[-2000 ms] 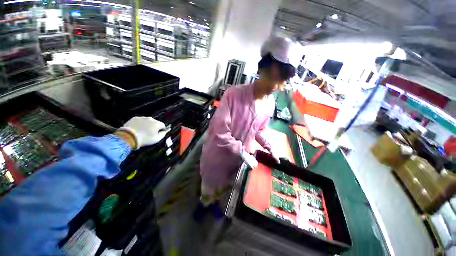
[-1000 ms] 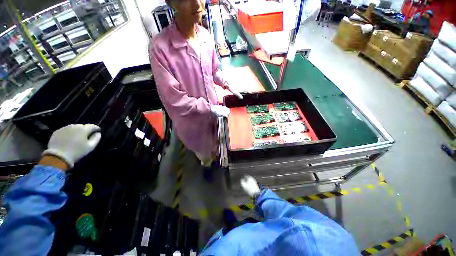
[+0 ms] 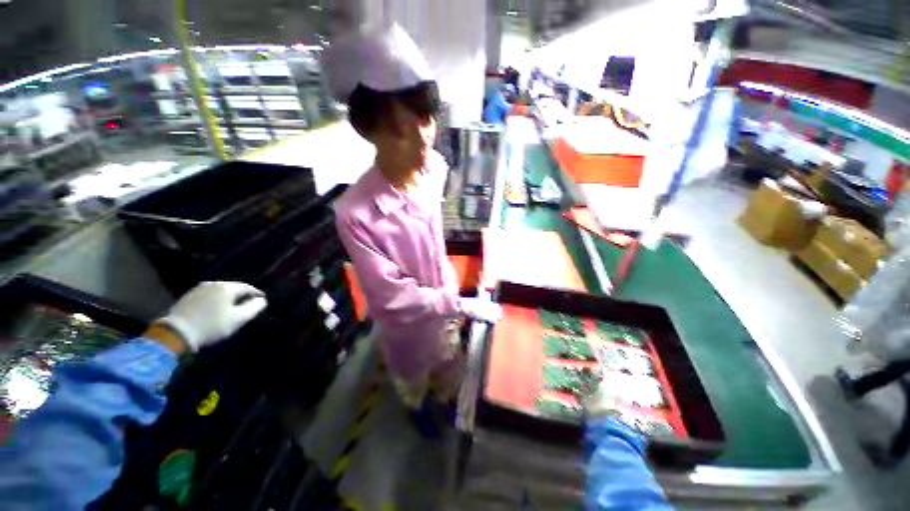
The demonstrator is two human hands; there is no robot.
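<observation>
A black tote [image 3: 688, 374] lined with a red-orange foam sheet [image 3: 511, 351] stands on the end of the green bench. Rows of green circuit boards [image 3: 569, 347] lie on the foam. My right hand [image 3: 602, 397], gloved and blurred, is over the boards at the tote's near side; its fingers and any hold cannot be made out. My left hand [image 3: 215, 311], in a white glove, is raised over the stacked black totes at the left, its fingers curled and apart, with nothing seen in it.
A person in pink [image 3: 394, 261] stands behind the tote's left side, a hand at its rim. Stacked black totes [image 3: 225, 195] are at the left, and an open tote with boards [image 3: 60, 349] at far left. A red-orange foam stack [image 3: 599, 160] is farther back.
My right hand has moved from low in front of the bench up over the boards in the tote. My left hand stays raised at the left. The view has shifted.
</observation>
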